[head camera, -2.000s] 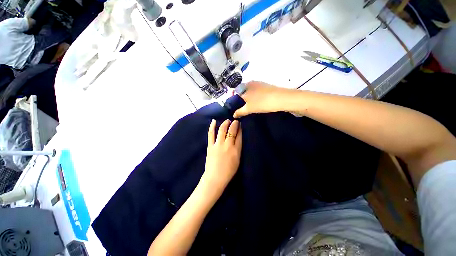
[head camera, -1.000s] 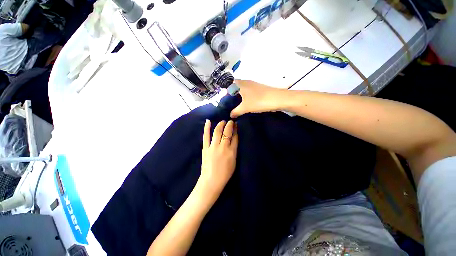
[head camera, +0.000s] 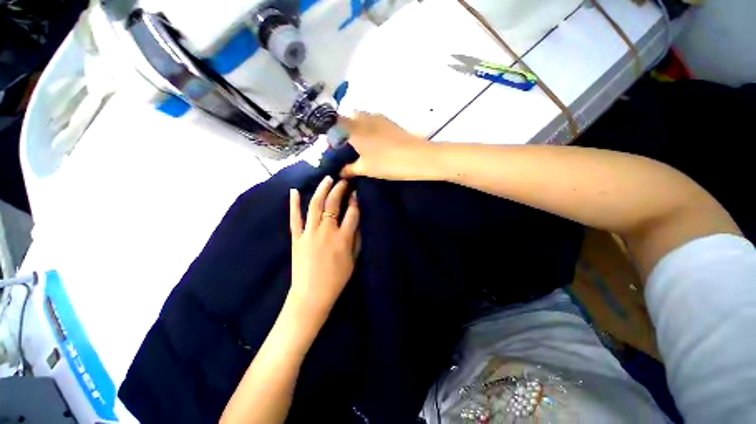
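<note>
The dark garment body (head camera: 215, 273) covers the table in front of me and hangs over my lap. Its upper edge lies at the presser foot (head camera: 290, 147) of the white sewing machine. My left hand (head camera: 322, 248) lies flat on the cloth just below the foot, fingers spread, a ring on one finger. My right hand (head camera: 377, 149) is bent at the cloth edge right of the foot and pinches a small fold; its fingertips are partly hidden behind the tension dial (head camera: 319, 116) and the cloth.
Blue and yellow-green thread snips (head camera: 495, 73) lie on the white table right of the machine. Tan bands (head camera: 530, 74) cross the table. A dark cloth heap (head camera: 671, 132) is at the right. A brown cardboard piece (head camera: 609, 281) shows below the garment.
The whole view has shifted, so machine, hands and cloth appear further left. The left hand's fingers have spread a little and sit slightly nearer the foot. The right hand keeps its hold beside the foot.
</note>
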